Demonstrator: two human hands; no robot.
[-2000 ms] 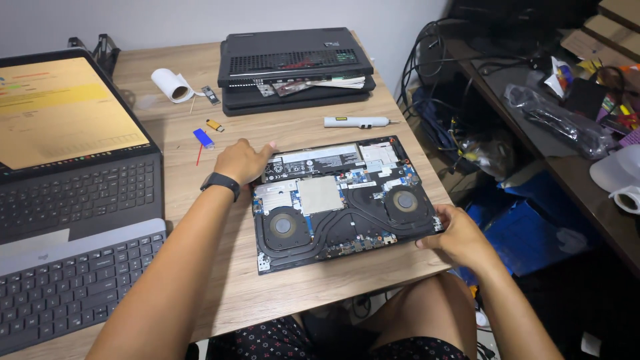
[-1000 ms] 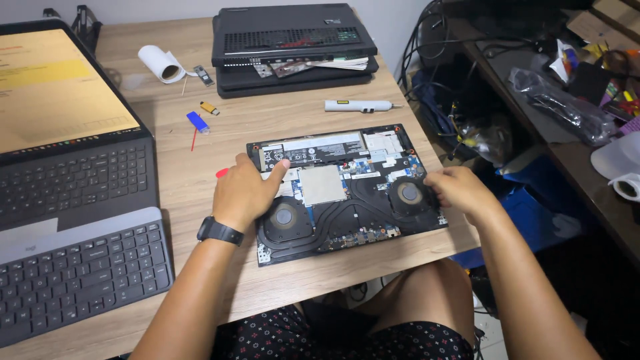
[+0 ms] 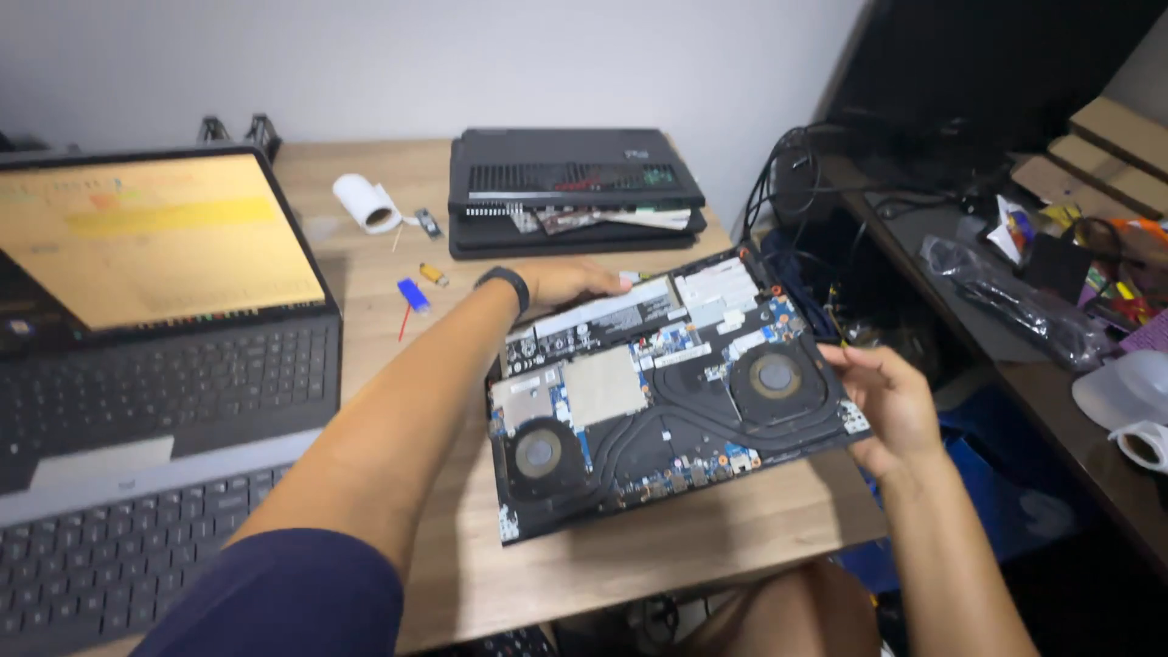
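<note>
An opened laptop base with its fans, heat pipes and battery exposed is tilted, its right side raised off the wooden desk. My left hand rests at its far edge beside the long battery, its fingers partly hidden behind the edge. At the right side, my right hand grips the base near the right fan, thumb and fingers around the edge. The left fan sits at the near left corner.
To the left stand an open laptop and a keyboard. Behind are stacked laptop parts, a white roll and small blue and yellow pieces. A cluttered dark desk and cables are at right.
The laptop base has turned and its right side has been lifted from the desk. My left hand has moved from its left side to its far edge. The view has shifted.
</note>
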